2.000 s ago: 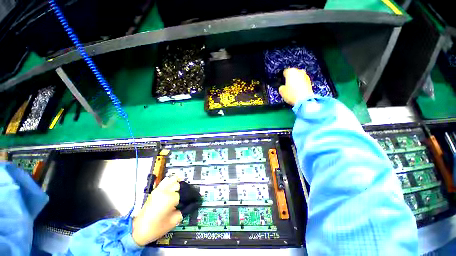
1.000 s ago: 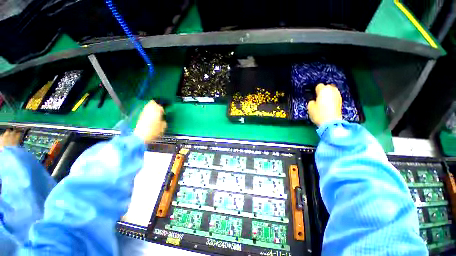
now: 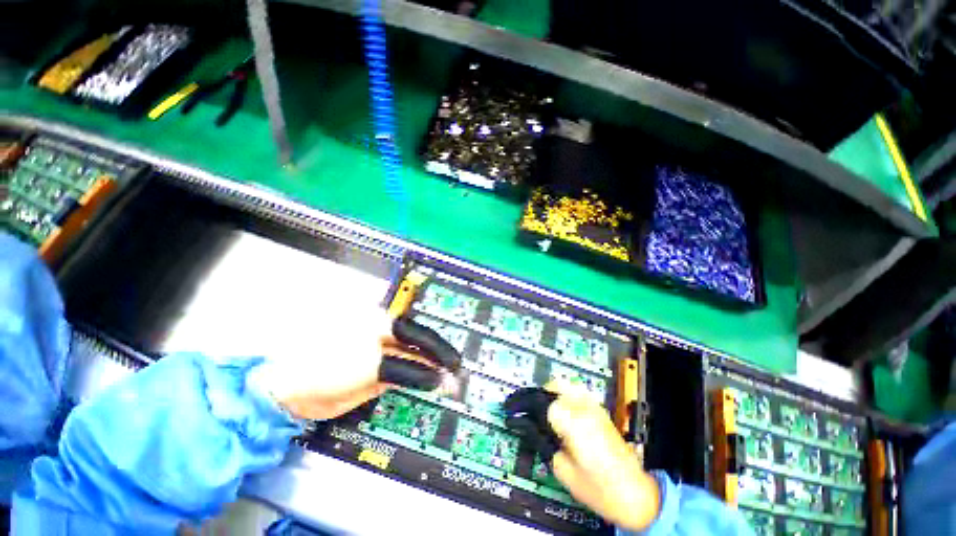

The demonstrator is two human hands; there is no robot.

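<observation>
The black carrier (image 3: 419,468) with rows of small green circuit boards (image 3: 485,444) lies in front of me, tilted in view. My left hand (image 3: 362,372), with black finger cots, is over the boards at the carrier's left side, thumb and fingertip almost together. Something tiny and pale may be at the tips; I cannot tell what. My right hand (image 3: 582,440), also with black finger cots, is over the boards right of it, fingers bent down. Its fingertips hide whether it holds anything.
Behind are bins of dark shiny parts (image 3: 484,131), yellow parts (image 3: 582,218) and blue-violet parts (image 3: 700,236), under a shelf edge (image 3: 629,84). A blue coiled cord (image 3: 379,105) hangs down. Other carriers (image 3: 788,461) lie right and left. Blue sleeves show at both sides.
My right hand has left the blue-violet bin and come down over the carrier. My left hand has moved from the mat back over the boards. The view has rotated.
</observation>
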